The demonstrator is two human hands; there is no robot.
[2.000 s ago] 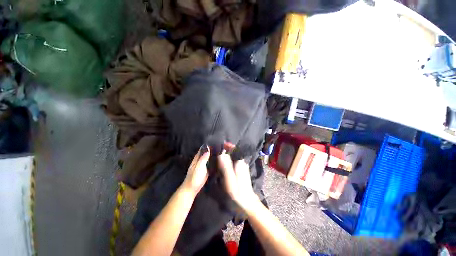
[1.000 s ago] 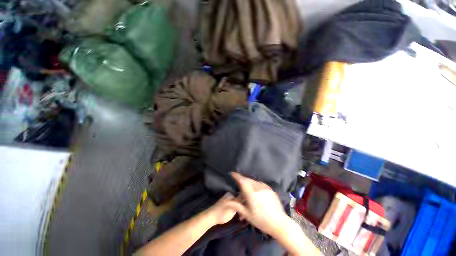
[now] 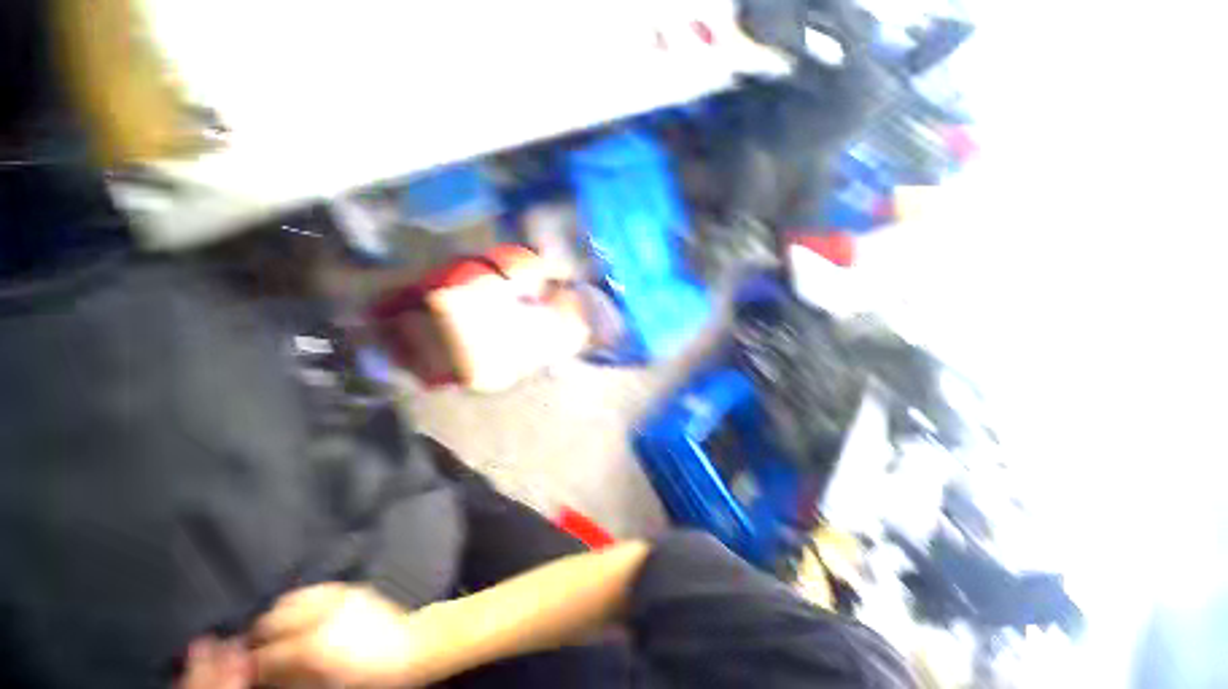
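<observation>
The picture is blurred. A dark grey garment bundle fills the lower left as a large soft heap. My right hand lies at its lower edge near the bottom of the picture, fingers curled on the cloth. The bare forearm reaches in from the right. A small part of my left hand shows beside the right fingers, cut off by the bottom edge; its grip cannot be made out.
A white table spans the top left. Under and beside it are a red-and-tan box, a blue crate and another blue crate. A red object lies on the floor. Glare covers the right side.
The view has swung to the right, so the grey bundle and my hands now sit at the lower left. The green sacks and brown bundles have left the picture.
</observation>
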